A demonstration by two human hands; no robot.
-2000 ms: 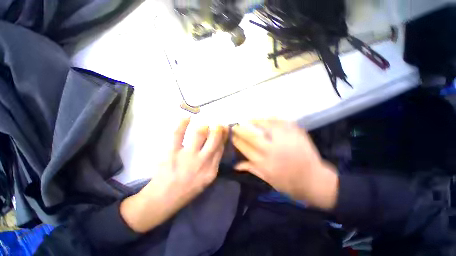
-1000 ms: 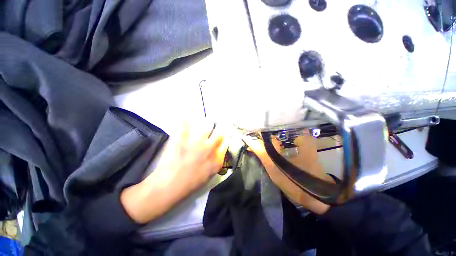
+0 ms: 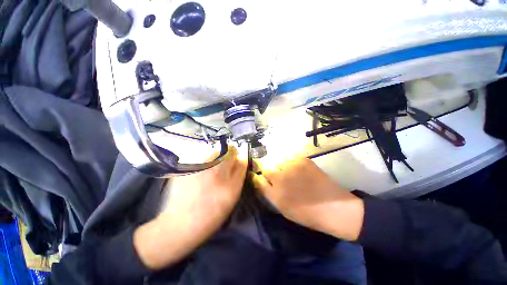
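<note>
A dark garment (image 3: 253, 220) hangs between my hands, its edge up at the presser foot (image 3: 257, 149) in the lamp glow. My left hand (image 3: 203, 197) is on the left side of the edge, partly behind the shiny metal loop (image 3: 125, 131), fingertips bunched on the cloth. My right hand (image 3: 308, 195) pinches the edge from the right, just below the foot. A short dark strip end (image 3: 262, 177) shows between the fingertips. The needle point and exact grip are lost in glare and blur.
The white sewing machine head (image 3: 205, 61) spans the top. A black strip bundle (image 3: 369, 119) and slim dark reddish tool (image 3: 445, 132) lie right of the needle. Dark grey garments (image 3: 53, 122) are heaped left. A blue basket (image 3: 11, 250) is at lower left.
The view has shifted, showing the strip bundle and blue stripe again. My hands went from the table's front edge up to the needle area, and remain there with the dark cloth between them.
</note>
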